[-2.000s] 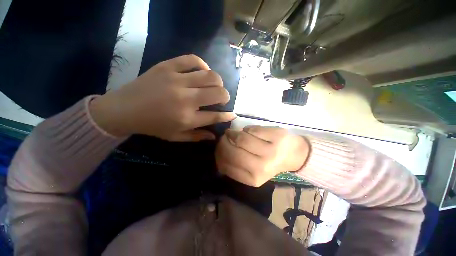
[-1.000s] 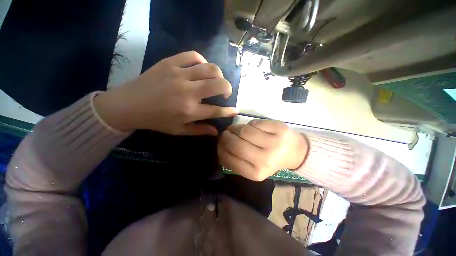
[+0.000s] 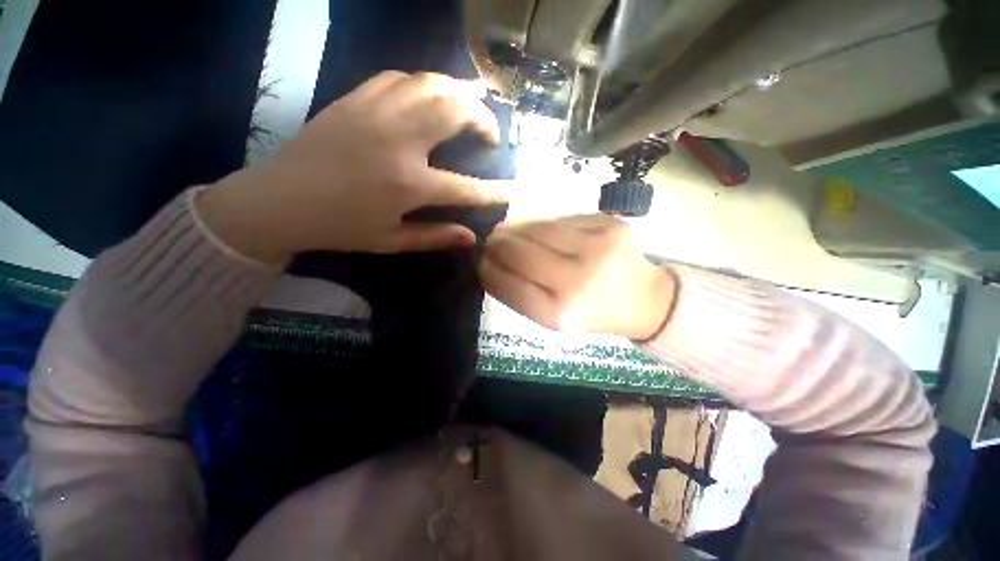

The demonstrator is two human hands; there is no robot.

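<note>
Dark flat cloth (image 3: 422, 312) runs from my lap over the table edge to the needle area (image 3: 515, 104) of the cream-grey sewing machine (image 3: 768, 66). My left hand (image 3: 362, 164) lies on the cloth left of the needle, fingers curled and thumb at the cloth, gripping it. My right hand (image 3: 576, 274) holds the cloth's right edge with its fingertips, close below the left hand's fingers. The fingertips are partly hidden and glare washes out the needle area, so the exact stitching point cannot be told.
Another dark panel (image 3: 137, 121) lies at the left on the white table. A dark ribbed knob (image 3: 626, 198) and a red-handled tool (image 3: 718, 161) are right of the needle. The green table edge (image 3: 581, 367) crosses below my right hand. Blue plastic shows at lower left.
Both hands have moved up towards the needle with the cloth. More of the green table edge shows. The machine head sits slightly further left in the view.
</note>
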